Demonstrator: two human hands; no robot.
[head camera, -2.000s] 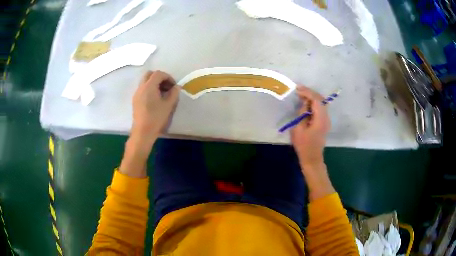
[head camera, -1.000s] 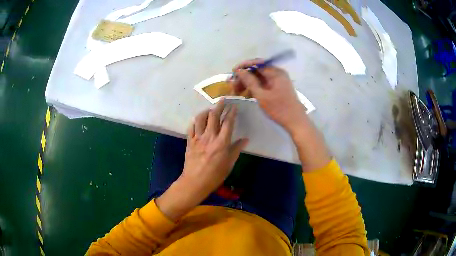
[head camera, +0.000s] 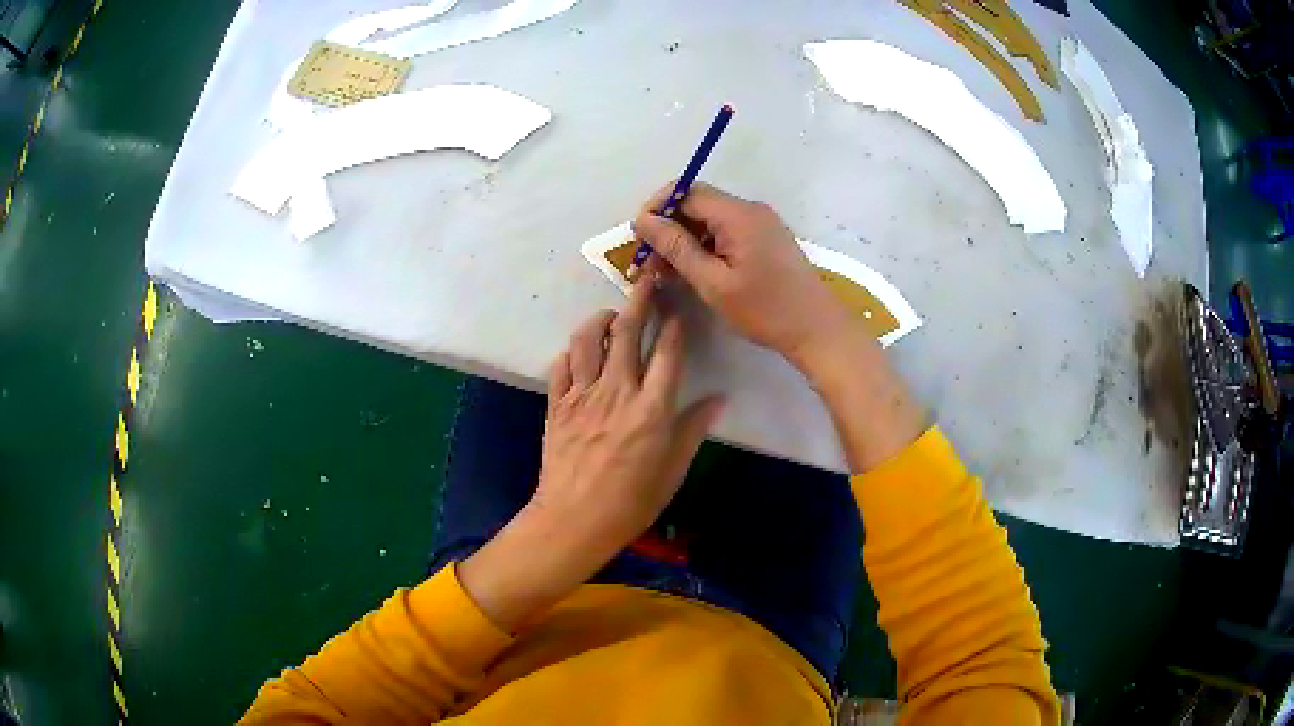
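A tan-brown curved template (head camera: 854, 301) lies on a white curved collar piece (head camera: 897, 295) near the table's front edge, with white showing around it. My right hand (head camera: 745, 270) holds a dark blue pencil (head camera: 704, 153), its reddish end up and its lower tip at the template's left part. That hand hides the middle of template and piece. My left hand (head camera: 617, 404) lies with fingers spread, fingertips at the lower edge of the piece just below the pencil tip; whether they press on the template is hard to tell.
White pieces (head camera: 412, 125) with a small tan card (head camera: 348, 74) lie at left. A larger white curved piece (head camera: 944, 128), tan strips (head camera: 993, 50) and a slim white piece (head camera: 1114, 149) lie at far right. A metal iron (head camera: 1218, 369) stands at the right edge.
Since two seconds ago, my hands have left the piece's two ends and come together near its left part. The pencil has turned from lying across my right hand to a writing grip on the template.
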